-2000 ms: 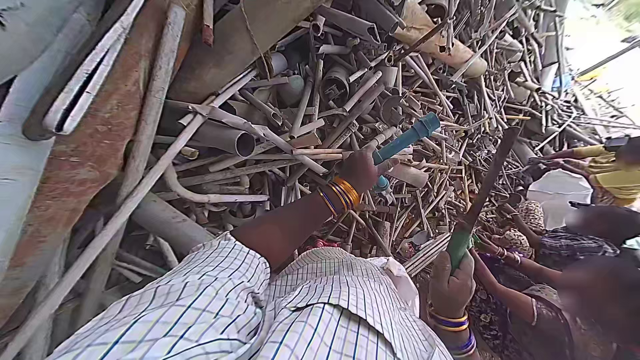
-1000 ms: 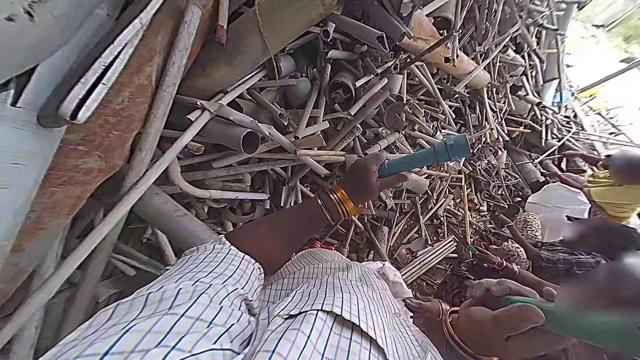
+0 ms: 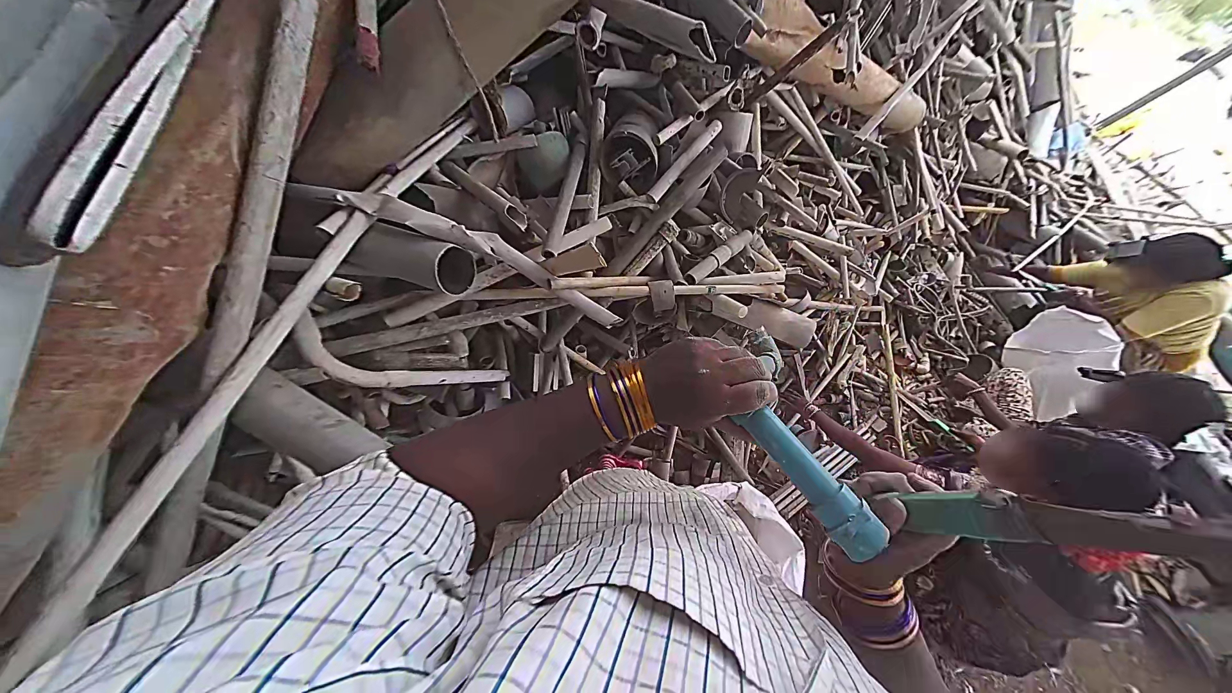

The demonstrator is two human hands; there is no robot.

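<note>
My left hand [image 3: 707,383], with bangles at the wrist, grips the upper part of a blue plastic pipe [image 3: 804,467]. The pipe slants down to the right and has a wider collar at its lower end. My right hand [image 3: 890,539], also with bangles, is closed around the green handle of a long flat dark blade [image 3: 1088,527]. The blade points to the right. The fingers of that hand are at the collar end of the pipe and seem to touch it; the palm is partly hidden behind the pipe.
A big heap of scrap plastic pipes [image 3: 674,231] fills the middle. A long pale pole [image 3: 241,371] slants across the left, near large curved sheets [image 3: 144,279]. Several people [image 3: 1107,462] sit close on the right, near the blade, by a white sack [image 3: 1059,346].
The blue pipe has swung from pointing right to slanting down towards my right hand. The blade pointed upward two seconds ago and now points right. My two hands are closer together.
</note>
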